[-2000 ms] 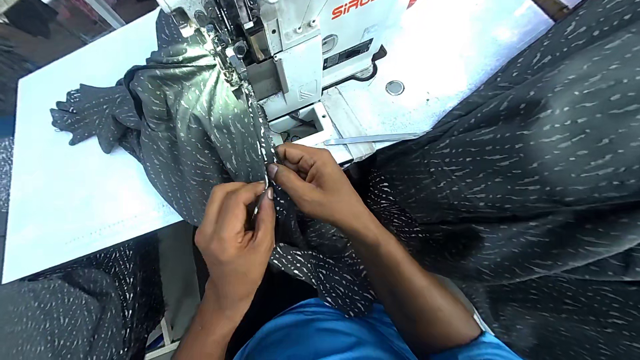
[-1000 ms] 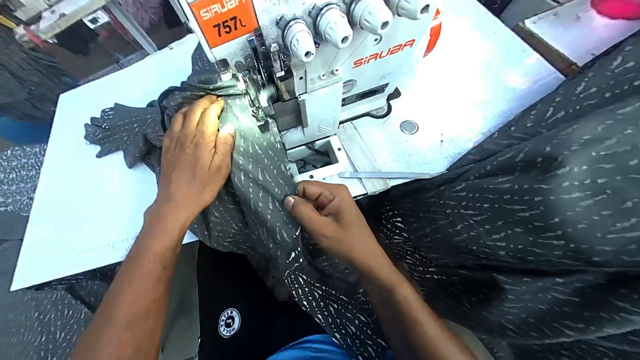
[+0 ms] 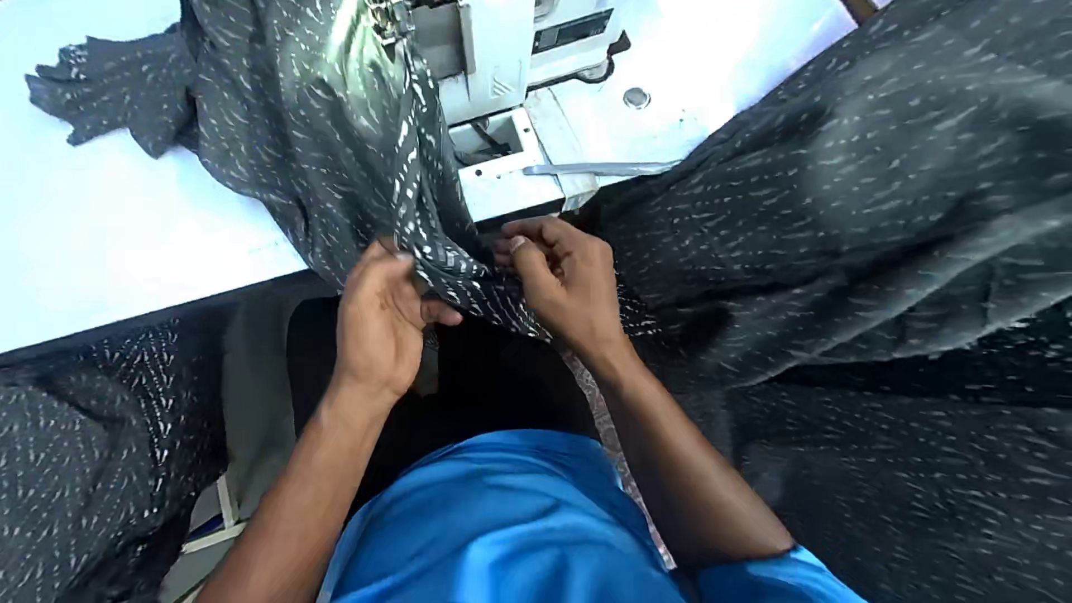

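Dark grey fabric with white flecks (image 3: 310, 142) lies on the white table and runs under the lit presser foot (image 3: 390, 18) of a Siruba sewing machine (image 3: 494, 50). Its edge hangs down between my hands. My left hand (image 3: 381, 310) is at the left side of that edge, thumb and fingers apart, fingertips near or touching the cloth. On the other side my right hand (image 3: 565, 276) has its fingers curled at the fabric edge; whether cloth is pinched between them is hidden.
A large heap of the same fabric (image 3: 821, 201) fills the right side. More fabric (image 3: 84, 444) hangs at the lower left. The white table (image 3: 126, 243) has its front edge beyond my lap. A grey strip (image 3: 603, 168) lies by the machine's open compartment (image 3: 490, 142).
My left hand has come back from the cloth beside the presser foot to the hanging edge near my right hand. The view has tipped down toward my lap.
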